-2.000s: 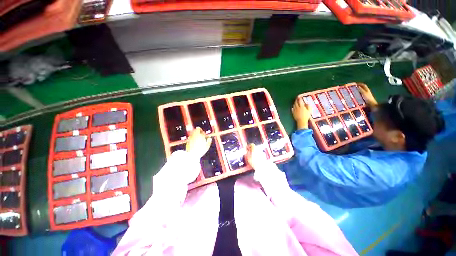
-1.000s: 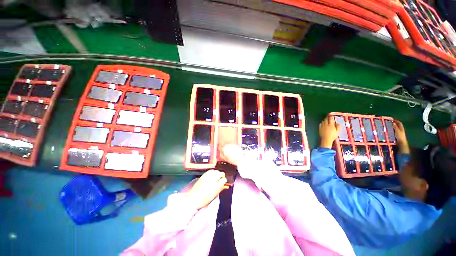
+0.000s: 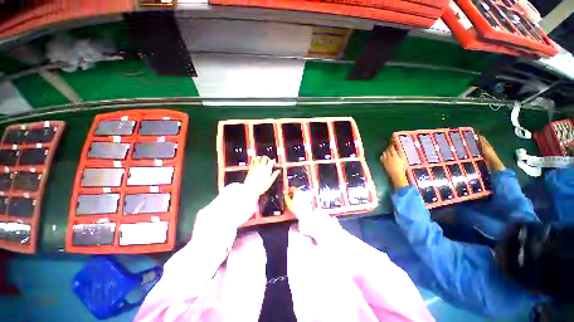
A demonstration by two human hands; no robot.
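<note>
An orange-red foam tray [image 3: 283, 124] lies in front of me, with dark smartphones in two rows of five slots. Several screens show small digits; some front-row screens reflect white glare. My left hand [image 3: 261, 175] lies over the tray's middle with its fingers apart, above the front row's second phone [image 3: 272, 200]. That phone sits in its slot. My right hand [image 3: 296, 201] is at the phone's right side, between the second and third front slots; its grip is unclear. My left hand and sleeve partly hide the front row's first phone.
Another orange-red tray [image 3: 177, 188] with grey and white screens lies left, and one more [image 3: 58, 135] at far left. At right, a person in blue [image 3: 434, 233] holds a tray [image 3: 420, 165]. Stacked trays [image 3: 340, 9] are on the shelf above. A blue plastic stool [image 3: 104, 286] is at lower left.
One second ago the front row's second slot was bare and a dark phone was at my hands by the tray's front edge. Now that slot holds a phone, and my left hand has moved up over the tray.
</note>
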